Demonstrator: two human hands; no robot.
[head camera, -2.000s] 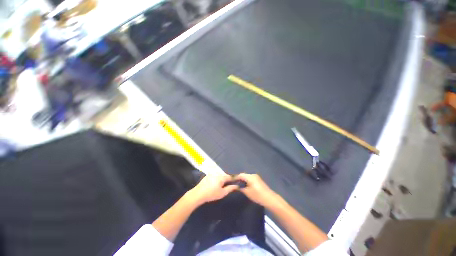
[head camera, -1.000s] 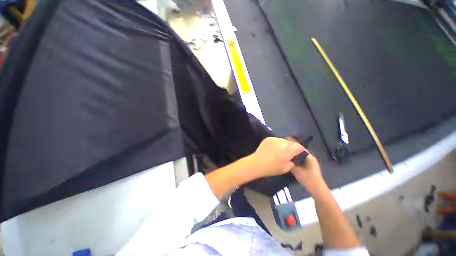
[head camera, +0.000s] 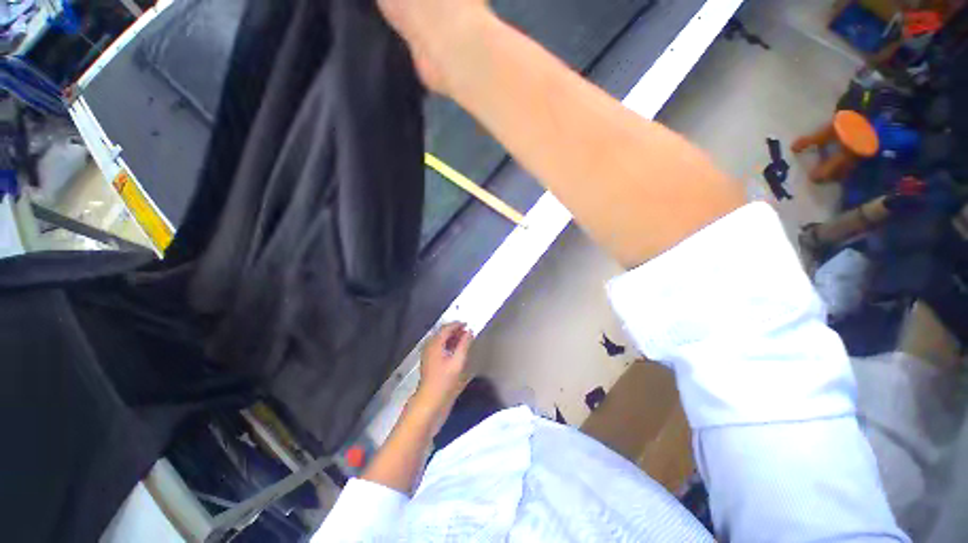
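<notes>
Black fabric (head camera: 308, 180) hangs in loose folds from the top of the picture, over the dark-topped cutting table (head camera: 154, 117). My right hand (head camera: 430, 32) is raised at the top edge, partly cut off, and grips the fabric's upper right side. My left hand (head camera: 446, 355) is low at the table's white edge rail (head camera: 494, 281), its fingers curled; whether it holds anything is unclear. The yellow yardstick (head camera: 478, 191) lies on the table, its far part hidden behind the fabric. The shears are not visible.
More black fabric (head camera: 53, 392) spreads at the lower left. A red button (head camera: 355, 456) is near the table corner. Dark scraps (head camera: 778, 170) lie on the floor at right, with an orange stool (head camera: 854, 135) and a cardboard box (head camera: 642, 419).
My hands were together at the table corner and are now apart. My right hand has risen, lifting black fabric across the table. The view has turned, and the shears are out of sight.
</notes>
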